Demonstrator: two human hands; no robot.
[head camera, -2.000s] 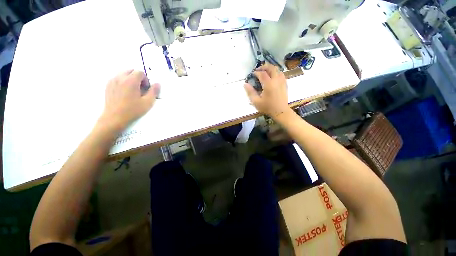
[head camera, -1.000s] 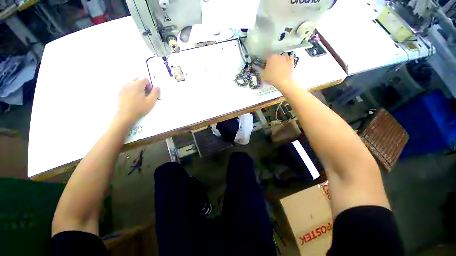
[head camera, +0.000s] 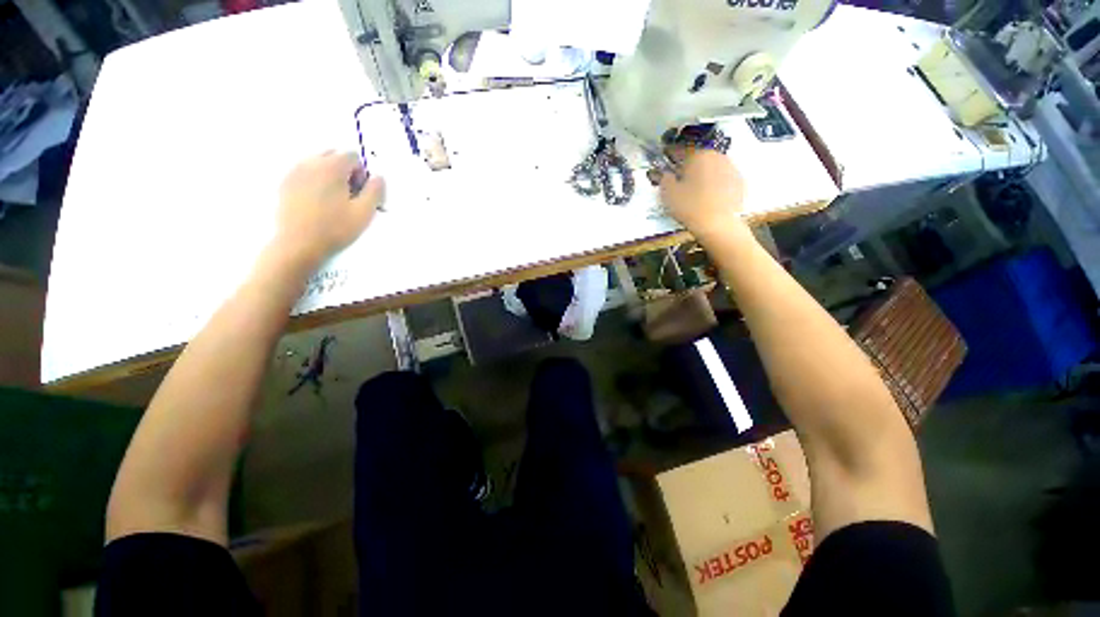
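Dark scissors (head camera: 603, 172) with patterned loops lie on the white machine table (head camera: 217, 157), beside the cream sewing machine (head camera: 688, 60). My right hand (head camera: 703, 191) rests just right of the scissors, fingertips at small dark items by the machine's base; whether it grips one is unclear. My left hand (head camera: 326, 207) rests on the table left of the bed plate (head camera: 507, 145), fingers curled; a small dark patch shows between thumb and fingers, too small to name. A small tan block (head camera: 436, 152) lies near the needle area.
A dark rectangular device (head camera: 772, 122) lies right of the machine. Another machine table (head camera: 905, 109) adjoins on the right. A POSTEK carton (head camera: 736, 518), a brown woven seat (head camera: 911, 344) and blue material (head camera: 1019, 319) are below right. A green carton (head camera: 60, 482) is at left.
My right hand has left the scissors' loops and moved right, over the dark items by the machine's base, then slightly back toward the wearer. My left hand stays in nearly the same place.
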